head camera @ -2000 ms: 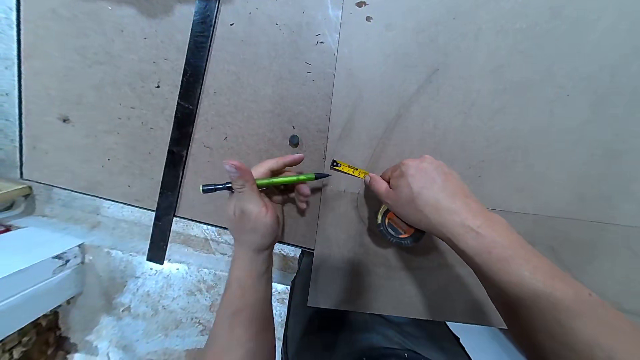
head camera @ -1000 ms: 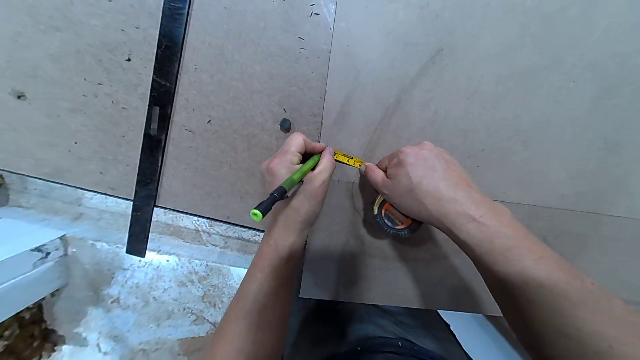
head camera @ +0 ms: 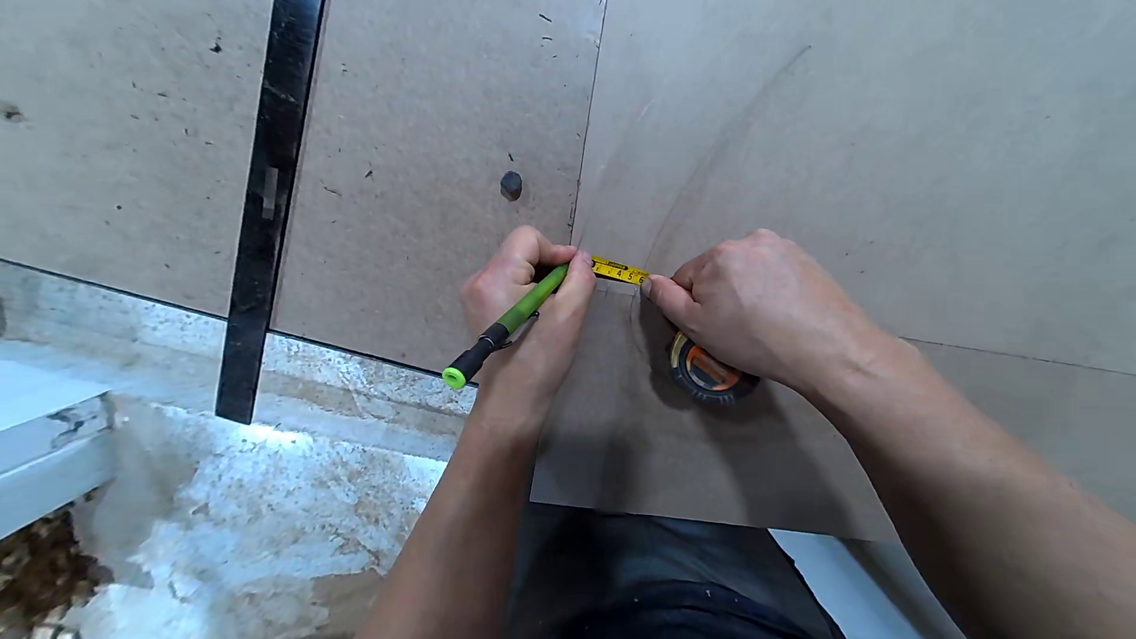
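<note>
My left hand (head camera: pixel 537 288) is closed around a green and black marking pencil (head camera: pixel 524 311), its tip hidden behind the fingers at the end of the tape. A short length of yellow tape blade (head camera: pixel 619 271) lies across a brown sheet of board (head camera: pixel 710 461), close to the board's left edge. My right hand (head camera: pixel 754 302) pinches the blade with thumb and finger. Under that palm rests the tape measure's black and orange case (head camera: pixel 710 371), partly covered by the hand. A pencilled line runs across the board to the right of the wrist.
A black metal straightedge (head camera: pixel 266 204) lies across another board (head camera: pixel 426 115) at left and overhangs its near edge. A small dark round piece (head camera: pixel 511 185) sits on that board. Below are a stained, pale floor (head camera: pixel 266 524) and a white panel (head camera: pixel 53 435) at lower left.
My left hand has moved right to the tape's end and turned the pencil, whose tip showed two seconds ago and is now hidden. My right hand stays on the tape. The view has shifted slightly.
</note>
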